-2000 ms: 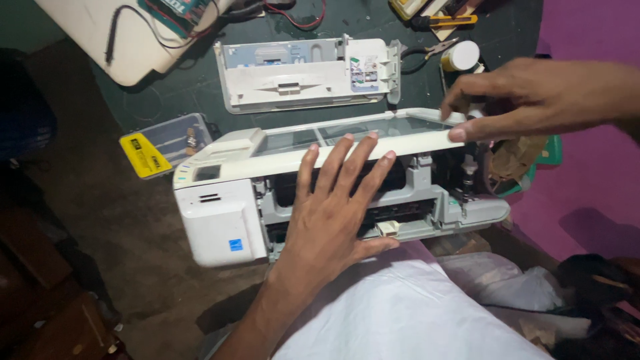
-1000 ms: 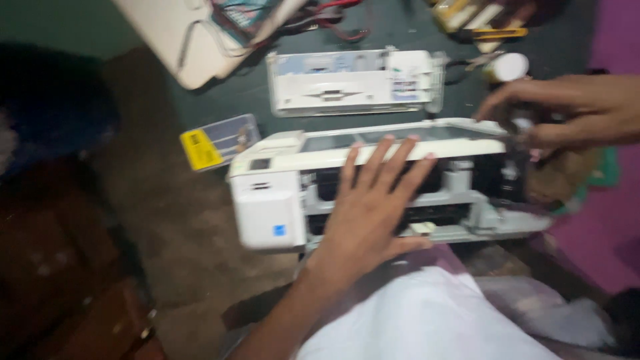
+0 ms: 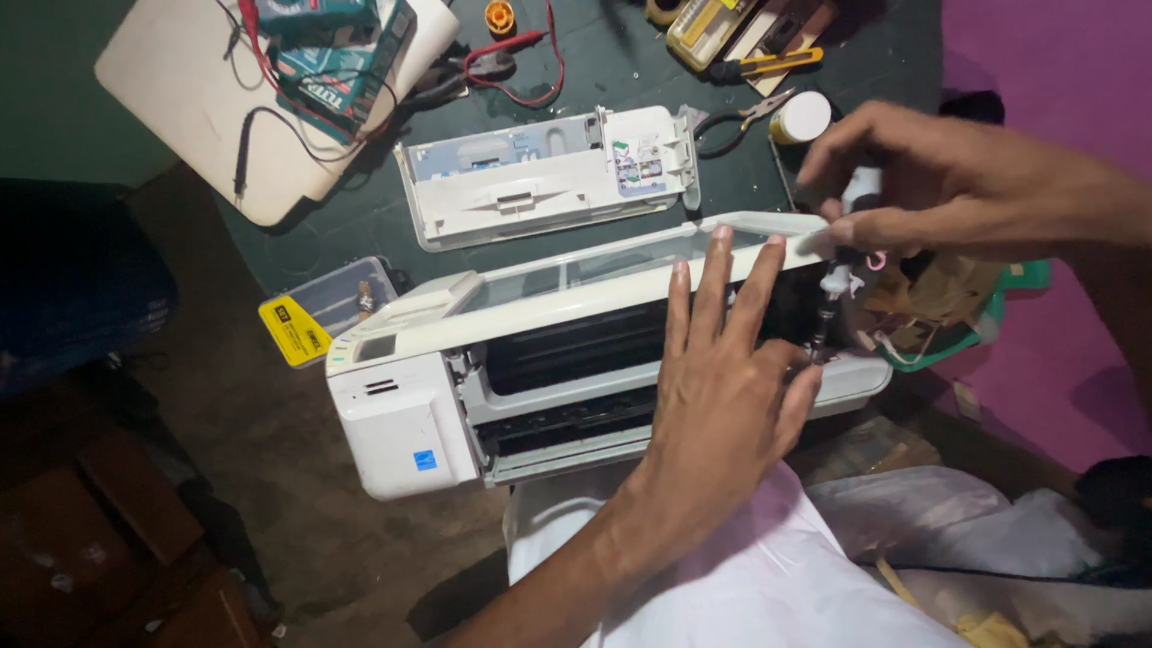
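Observation:
A white printer [image 3: 405,423] lies in front of me with its front bay exposed and its glass scanner top facing away. My left hand [image 3: 720,387] rests with spread fingers across the printer's upper edge and bay; its thumb and index finger are near the driver's tip. My right hand [image 3: 927,189] holds the handle of a screwdriver [image 3: 839,281] at the printer's right end. The driver points down to the grey frame there; its exact contact point cannot be told. Behind the printer lies a detached white panel [image 3: 540,193] with a sticker.
Around the dark green table [image 3: 612,63] are a multimeter [image 3: 333,81] with leads, pliers [image 3: 742,121], a white-lidded jar [image 3: 801,117], a yellow utility knife [image 3: 774,63] and a clear case [image 3: 337,301]. A green basket [image 3: 990,328] stands right of the printer, plastic bags [image 3: 927,513] at lower right.
The index finger and thumb of my left hand have come nearer the printer's right end. The screwdriver under my right hand now shows plainly. The view has shifted.

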